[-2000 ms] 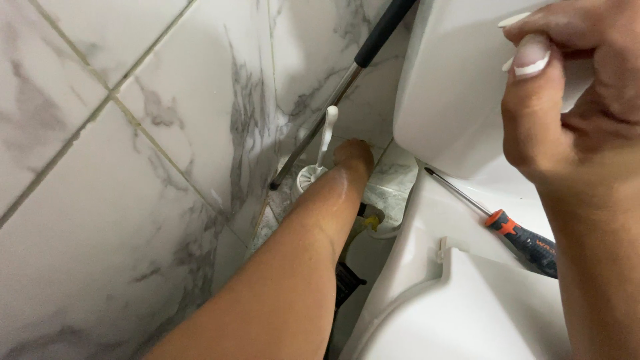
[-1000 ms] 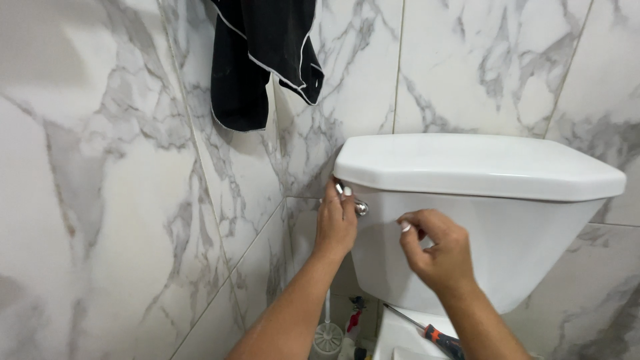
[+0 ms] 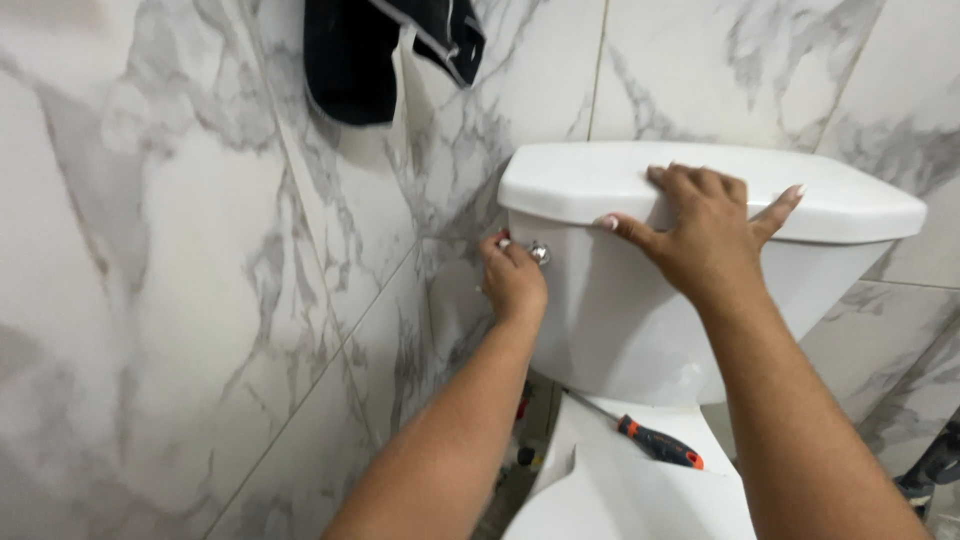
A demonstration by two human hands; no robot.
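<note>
My left hand (image 3: 516, 274) is at the left end of the toilet tank (image 3: 630, 315), its curled fingers beside the chrome flush lever (image 3: 538, 253); whether they grip anything is hidden. With fingers spread, my right hand (image 3: 709, 217) rests on the front edge of the white tank lid (image 3: 832, 202), thumb along the rim's lower side. The lid sits on the tank. Below, a screwdriver (image 3: 660, 444) with a black and orange handle lies on the white ceramic behind the seat, its shaft pointing up and left.
Marbled wall tiles (image 3: 187, 262) stand close on the left and behind the tank. A black cloth (image 3: 349, 67) hangs above at the left. Small blurred items (image 3: 527, 455) are on the floor left of the bowl. A dark object (image 3: 934, 457) stands at the lower right.
Since one second ago my right hand has moved up from the tank's front onto the lid and its fingers have spread. Two seconds ago the view was low, beside the bowl.
</note>
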